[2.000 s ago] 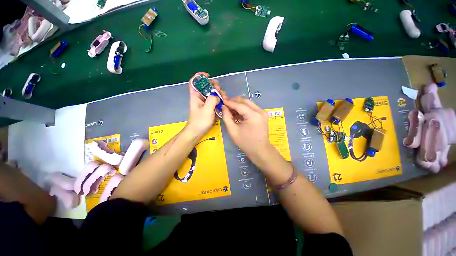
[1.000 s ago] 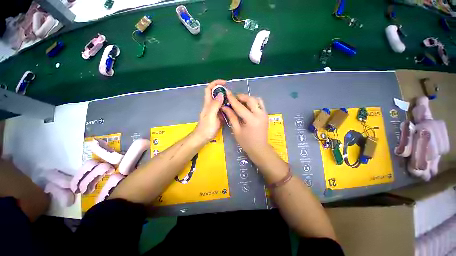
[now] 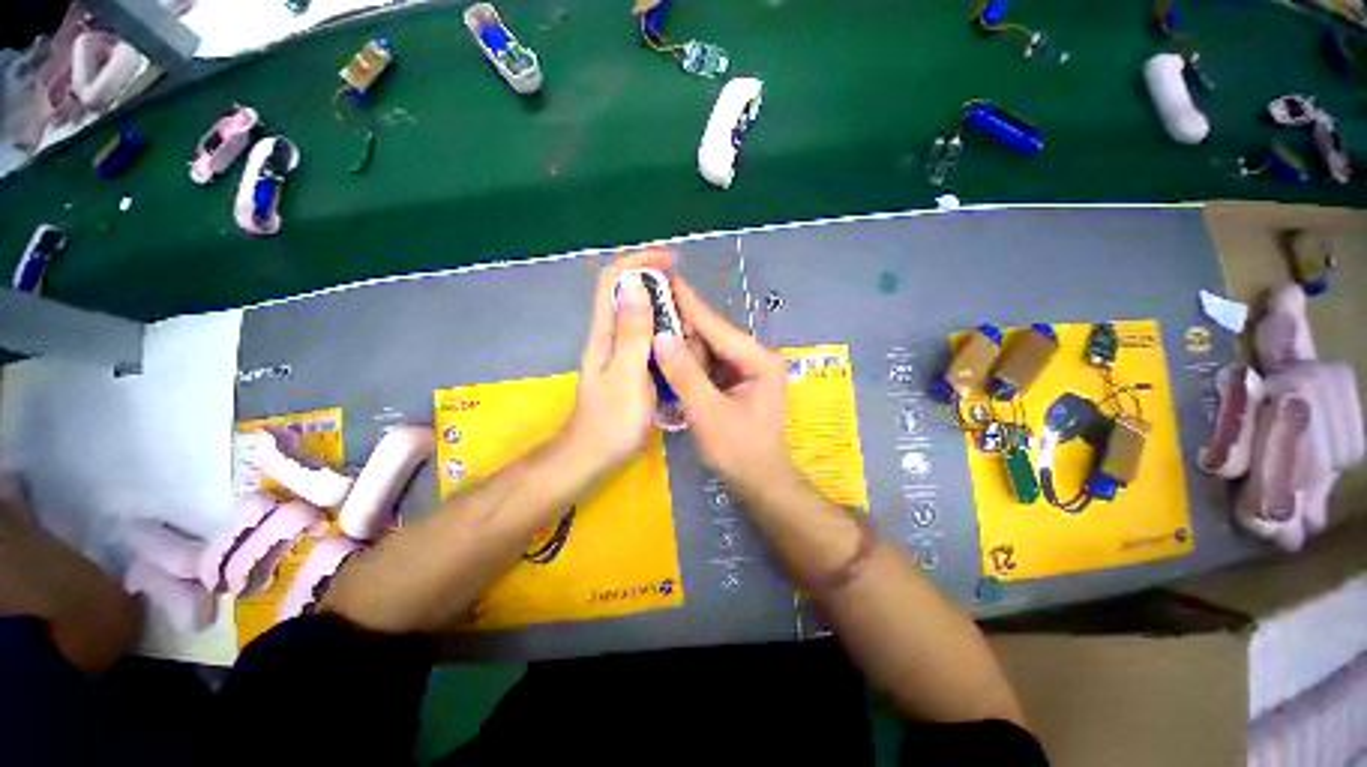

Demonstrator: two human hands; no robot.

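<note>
A part-filled housing [image 3: 669, 408] with a pink-white rim is held upright above the grey bench mat, with dark and blue parts inside. My left hand [image 3: 607, 367] grips it from the left, its thumb pressed on the upper end. My right hand [image 3: 732, 393] holds it from the right, with the thumb on the middle over the blue battery cell [image 3: 661, 384]. The fingers hide much of the inside, and the circuit board cannot be made out clearly.
A green conveyor belt [image 3: 495, 180] carries spaced-out housings and wired batteries beyond the mat. Pink shells [image 3: 385, 480] lie at left. Wired sets with brown blocks [image 3: 1025, 360] lie on the right yellow panel. More shells [image 3: 1282, 450] and a cardboard box [image 3: 1117, 697] are at right. A person's arm [image 3: 60, 577] shows at far left.
The housing has turned more upright and sits slightly lower, with both thumbs now on its open face. The parts on the belt have shifted left.
</note>
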